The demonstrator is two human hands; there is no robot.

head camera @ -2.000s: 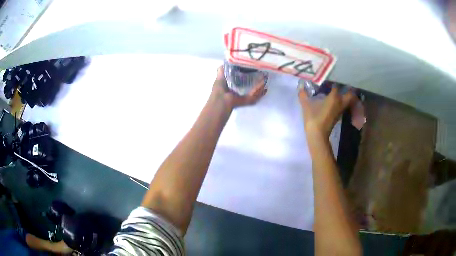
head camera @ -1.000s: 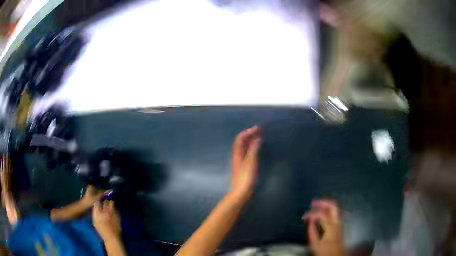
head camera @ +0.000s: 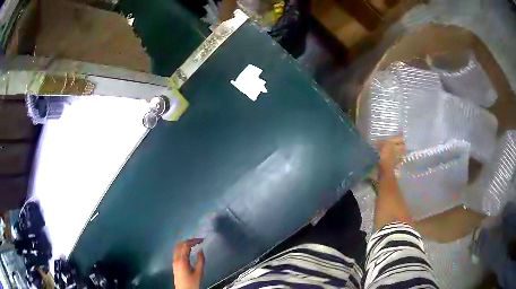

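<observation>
Clear, ribbed air column bags (head camera: 441, 121) lie in a round-looking open carton (head camera: 447, 226) at the right. My right hand (head camera: 391, 151) is over the carton's near side, its fingers at the edges of the bags. The fingers are partly blurred, and I cannot tell whether they grip a bag. My left hand (head camera: 188, 262) is low over the dark green bench mat (head camera: 226, 152), empty, with thumb and fingers apart.
A loose white piece (head camera: 250, 83) lies on the mat. Small round clear and metal objects (head camera: 154, 111) stand at the bench post. Black cameras (head camera: 31, 226) crowd the lower left, beside the bright white strip (head camera: 85, 152).
The view has swung right from the white strip and bench to the carton. My right hand has moved from over the bench to the bags. The neighbouring worker in blue is out of view.
</observation>
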